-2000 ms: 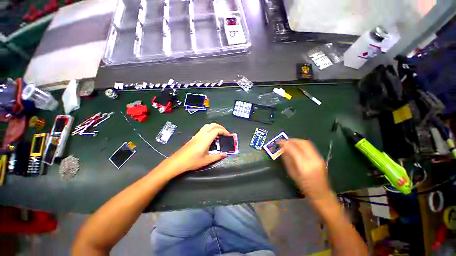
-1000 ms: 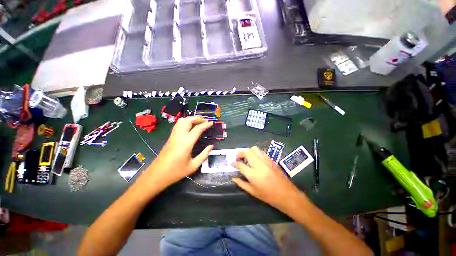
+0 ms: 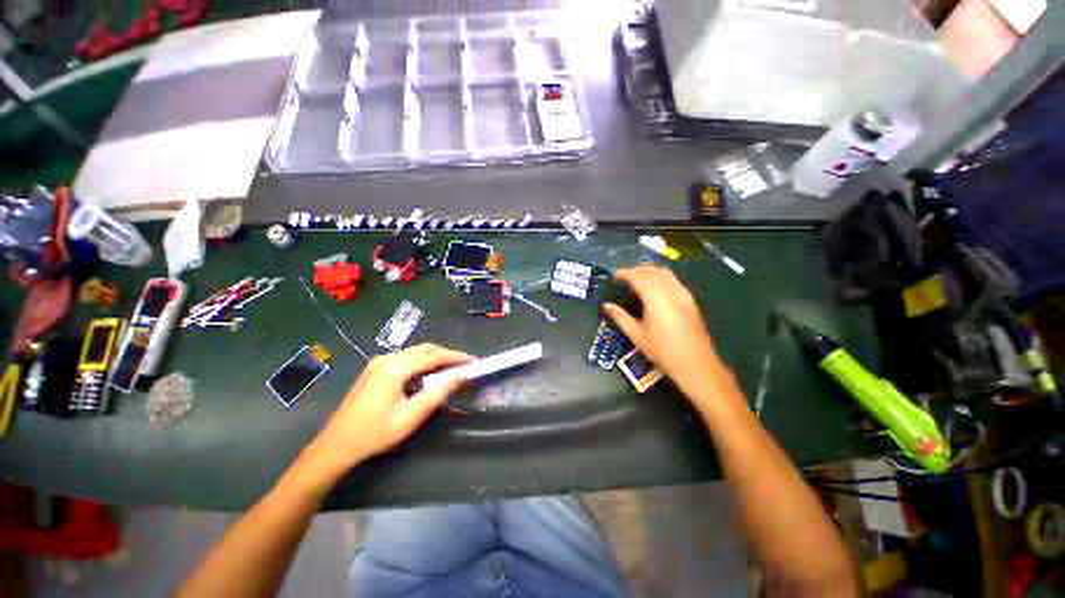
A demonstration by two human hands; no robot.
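My left hand point(image 3: 391, 395) holds the left end of a white phone housing point(image 3: 502, 363), seen edge-on above the mat. My right hand point(image 3: 668, 318) is at the black phone housing with white keys point(image 3: 572, 279) and covers its right part; whether the fingers grip it is hidden. A small circuit board with keypad dots point(image 3: 605, 345) and a white-edged battery point(image 3: 639, 369) lie just below the right fingers, the battery partly covered. A small red-edged dark part point(image 3: 488, 298) lies above the white housing, beside a thin white stick point(image 3: 533, 306).
LCD screens point(image 3: 298, 374) point(image 3: 471, 259), a white board point(image 3: 399, 325) and red parts point(image 3: 338, 278) lie left and behind. Screws point(image 3: 171, 400) and keypad phones point(image 3: 96, 364) are far left. A lime electric screwdriver point(image 3: 884, 404) is right. A clear tray point(image 3: 438, 99) stands behind.
My right hand has left the white housing and moved up and right to the black keypad housing. My left hand has taken hold of the white housing, now turned edge-on.
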